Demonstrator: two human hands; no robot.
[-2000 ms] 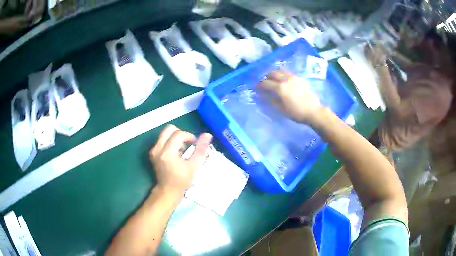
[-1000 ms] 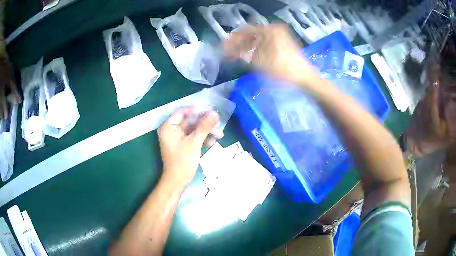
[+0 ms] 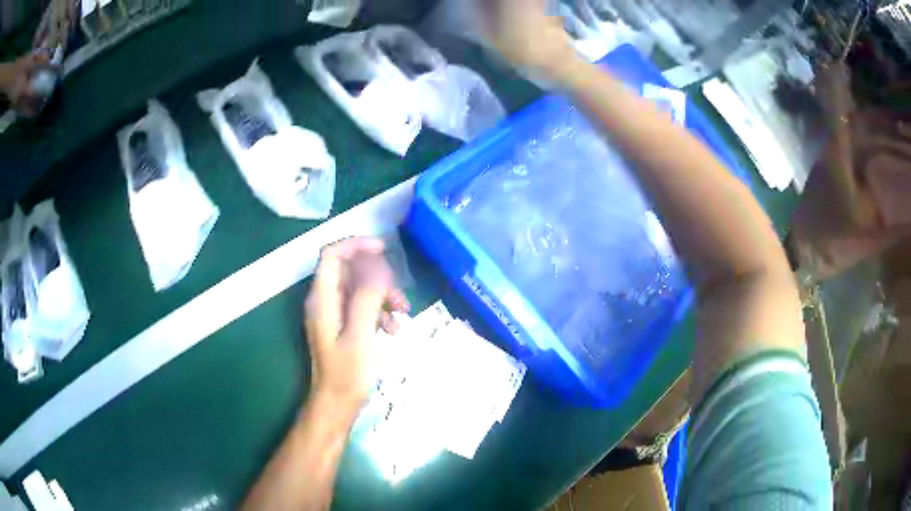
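Observation:
My left hand (image 3: 347,299) is over the left edge of the fanned pile of printed slips (image 3: 459,384), with its thumb and fingers together on a faint small clear bag (image 3: 400,261). My right hand (image 3: 514,28) is blurred at the top edge, beyond the blue parts bin (image 3: 504,309), near the bagged products; its contents cannot be told. The bin holds a heap of small clear bags (image 3: 544,235) and a white square card (image 3: 664,100), partly behind my right forearm. Bagged products lie along the belt, such as one in a milky-white sleeve (image 3: 175,215).
A white strip (image 3: 215,299) runs along the green bench. White cartons (image 3: 45,491) lie at the lower left and another long one (image 3: 747,130) right of the bin. A brown cardboard box (image 3: 624,489) is below the bench edge. Another person's hand (image 3: 25,82) is at the upper left.
The bagged products have shifted left in view. My right hand has moved from the bin up to the top edge. My left hand has stayed near the slips.

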